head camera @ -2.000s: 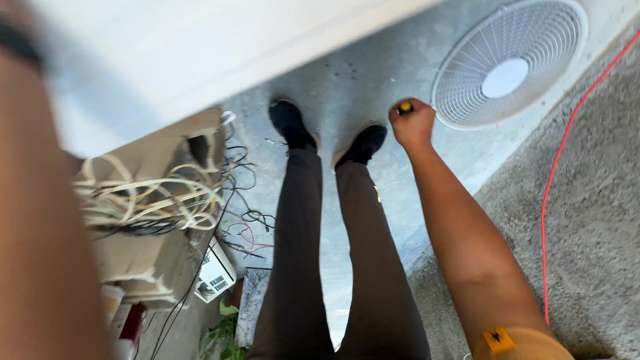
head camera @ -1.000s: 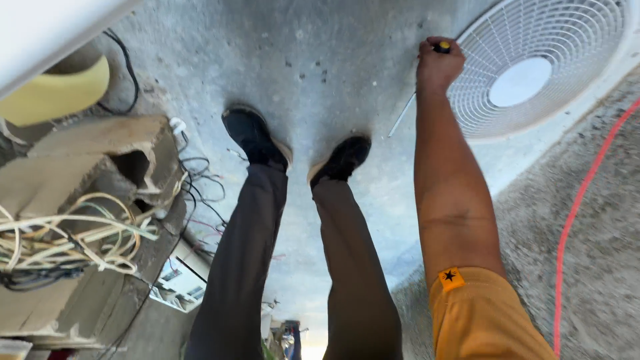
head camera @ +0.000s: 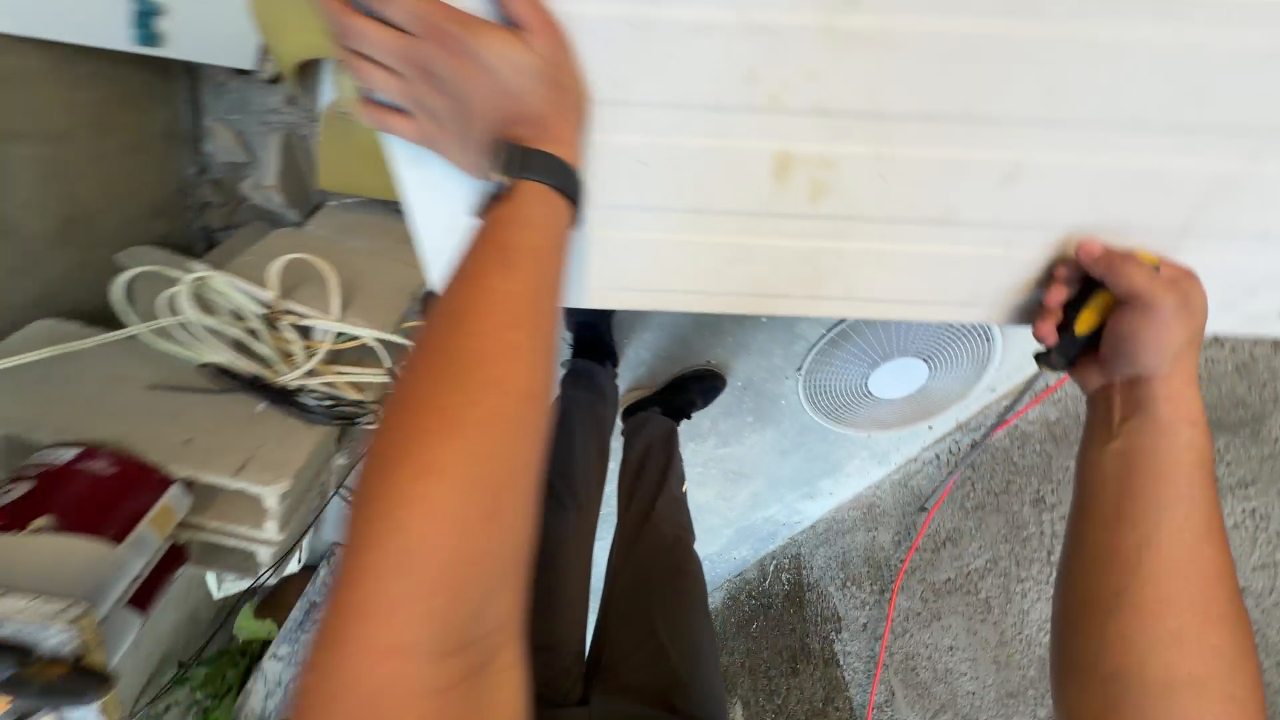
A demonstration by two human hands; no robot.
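Observation:
A large white panel with shallow ridges (head camera: 800,170) spans the top of the view, with faint brown stains near its middle. My left hand (head camera: 470,85), blurred and with a black band at the wrist, lies with fingers spread against the panel's left end. My right hand (head camera: 1130,310) is closed around a black and yellow tool handle (head camera: 1085,318) in front of the panel's lower edge. A thin shaft seems to run down from the handle; its tip is not clear. Below the panel, a round white fan grille (head camera: 898,378) lies on the pale floor.
Coiled cream cables (head camera: 250,320) and dark cables lie on stacked hollow blocks (head camera: 180,400) at left. A dark red box (head camera: 90,500) is lower left. A red cable (head camera: 915,550) crosses the rough concrete at right. My shoes (head camera: 685,393) stand below the panel.
The white panel now covers much of the upper view. My left hand has come into view against it. My right hand still holds the black and yellow tool, now in front of the panel's edge. The view has shifted.

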